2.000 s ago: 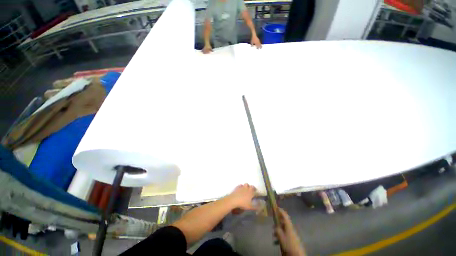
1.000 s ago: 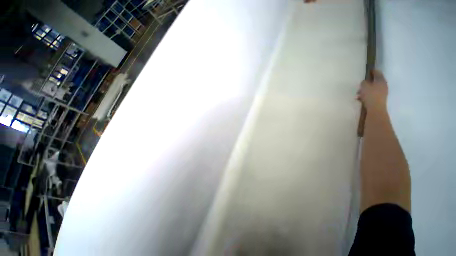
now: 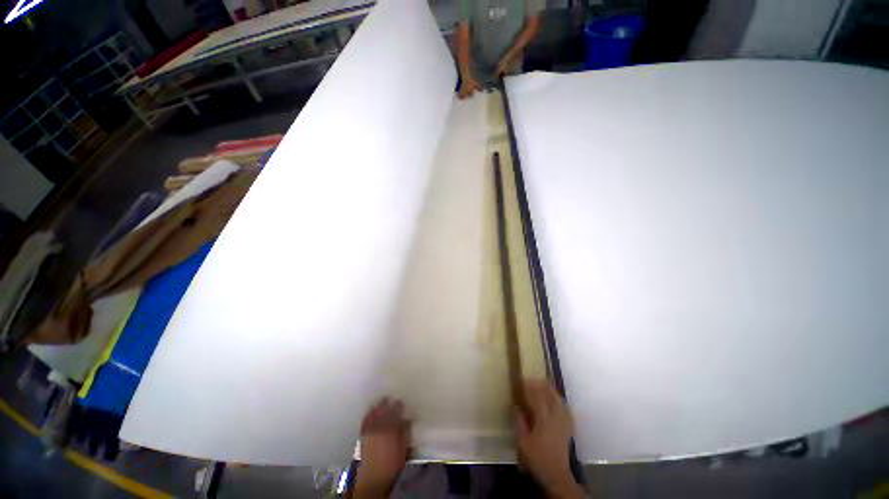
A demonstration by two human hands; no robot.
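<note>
White fabric (image 3: pixel 721 253) covers the table on the right, with a long dark bar (image 3: pixel 531 253) along its edge. A second white sheet (image 3: pixel 283 263) slopes up at the left, its lower edge near my left hand. A cream tabletop strip (image 3: pixel 444 292) shows between them. My right hand (image 3: pixel 548 429) is closed around the near end of a thinner brown bar (image 3: pixel 504 253) lying over the strip. My left hand (image 3: pixel 385 434) is at the near table edge beside the left sheet; whether it pinches the fabric is unclear. The hands are blurred.
A person (image 3: pixel 497 34) stands at the far table edge, hands at the fabric's end. A blue bin (image 3: pixel 612 41) is behind. Brown and blue cloths (image 3: pixel 146 312) lie left of the table. Another long table (image 3: pixel 253 37) stands at the back left.
Since two seconds ago, the fabric between my hands has parted, showing the cream strip. The dark bar edge is exposed. Since one second ago, the view has swung back and my left hand has appeared.
</note>
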